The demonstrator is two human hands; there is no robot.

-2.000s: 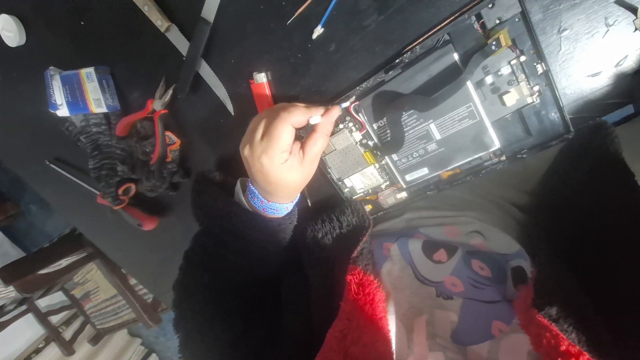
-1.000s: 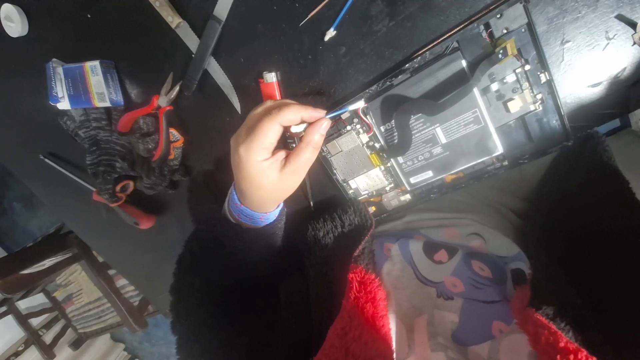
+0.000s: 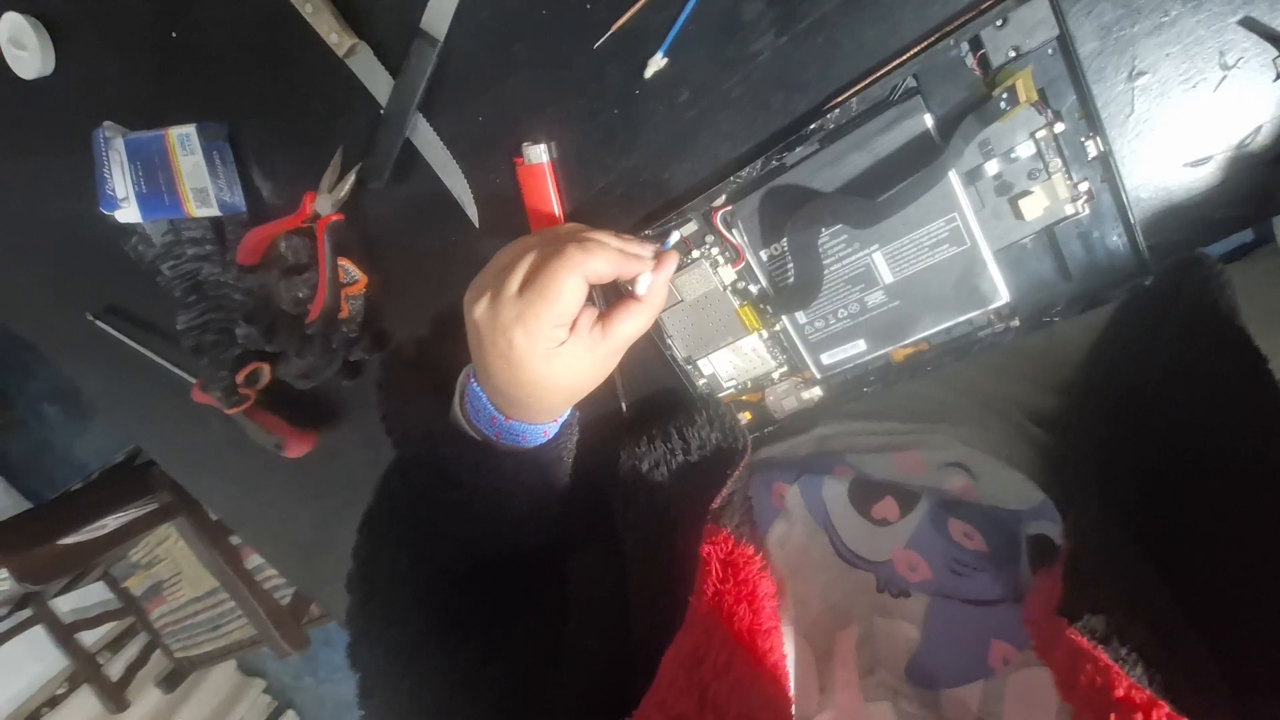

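Observation:
My left hand (image 3: 540,320), with a blue beaded bracelet at the wrist, pinches a small cotton swab (image 3: 671,241) between thumb and fingers. A white tip also shows by the thumb; most of the stick is hidden. The fingertips are over the left end of an opened tablet-like device (image 3: 1085,130), beside its circuit board with metal shields (image 3: 706,325). Red, white and black wires (image 3: 733,235) run next to the board. A flat battery (image 3: 880,270) fills the middle, with a loose black strip (image 3: 860,200) across it. My right hand is not in view.
A red lighter (image 3: 541,190) lies above my hand. Farther left are two crossed knives (image 3: 440,155), red-handled pliers (image 3: 322,215), a cigarette pack (image 3: 170,172), dark fuzzy fabric (image 3: 205,290) and a screwdriver (image 3: 265,425). A blue stick with a whitish tip (image 3: 657,64) lies at the top.
A second ago the swab's blue stick reached from my fingers to the board's upper edge; now only short ends show at my fingertips. The device has stayed in place.

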